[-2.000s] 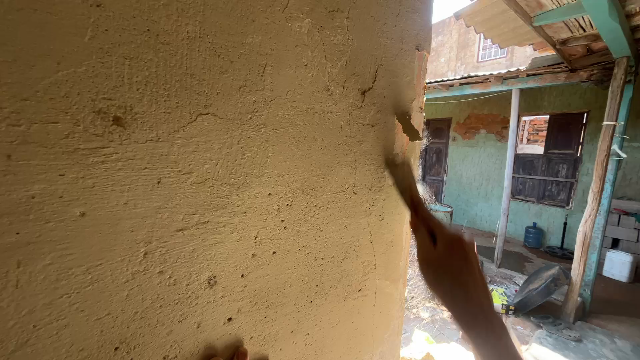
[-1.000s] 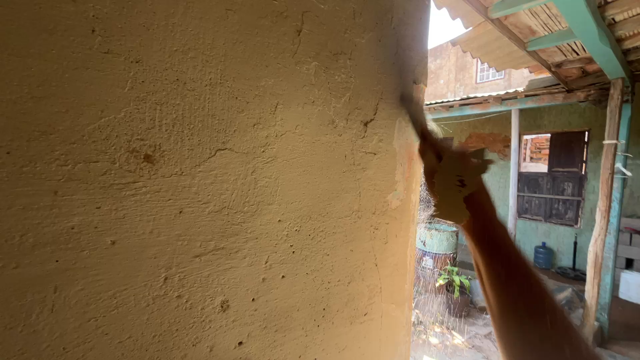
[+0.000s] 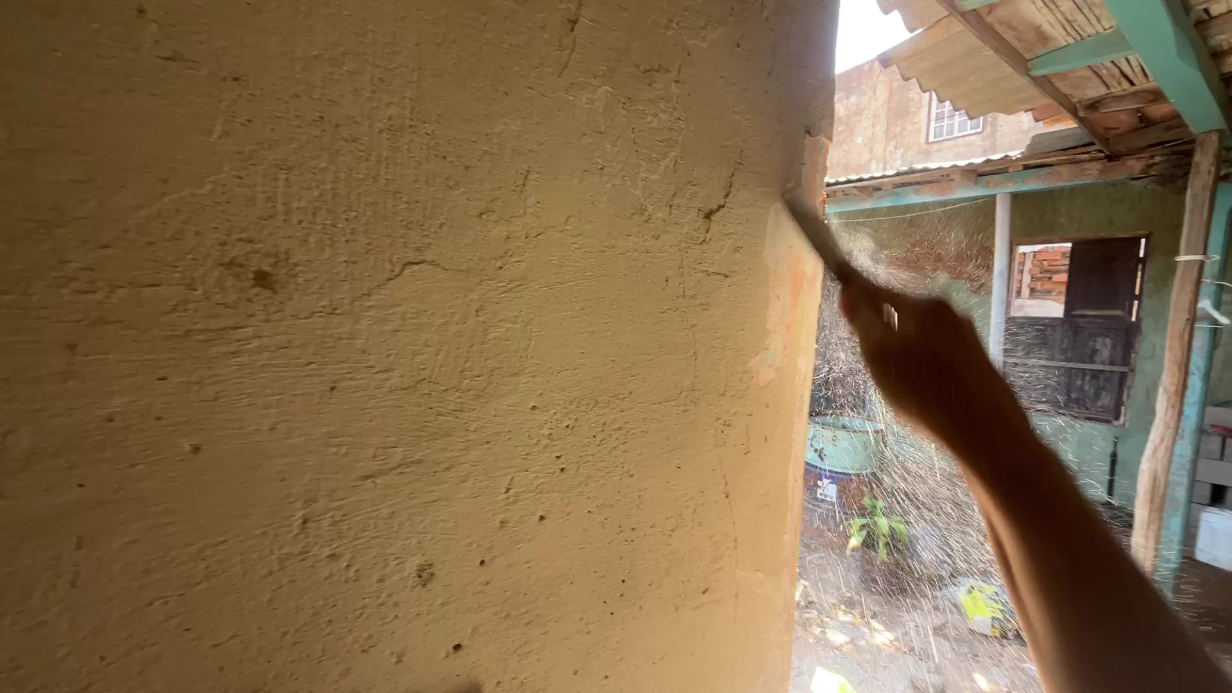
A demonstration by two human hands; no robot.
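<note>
A yellow-painted plaster wall (image 3: pixel 433 366) fills the left and middle of the head view, with cracks and small pits in its surface. My right hand (image 3: pixel 914 346) grips a thin, blurred scraping tool, perhaps a scraper or knife (image 3: pixel 816 236), whose tip meets the wall near its right edge. Beside the tip, a strip of bare orange-pink plaster (image 3: pixel 784 308) shows where paint is off. Fine dust and bits fly in the air below my right hand. My left hand is not clearly seen; only a dark blur shows at the bottom edge.
Beyond the wall's edge stand a turquoise and blue barrel (image 3: pixel 844 445), a green plant (image 3: pixel 878 529), a wooden post (image 3: pixel 1176 356) and a white post (image 3: pixel 999 279). Behind them is a green wall with a dark wooden window (image 3: pixel 1097 327). A corrugated roof (image 3: pixel 972 72) hangs above.
A loose flake at the wall's edge in the earliest frame is gone from there. A pale piece seen by my right hand one second ago no longer shows, and flying bits now fill the air.
</note>
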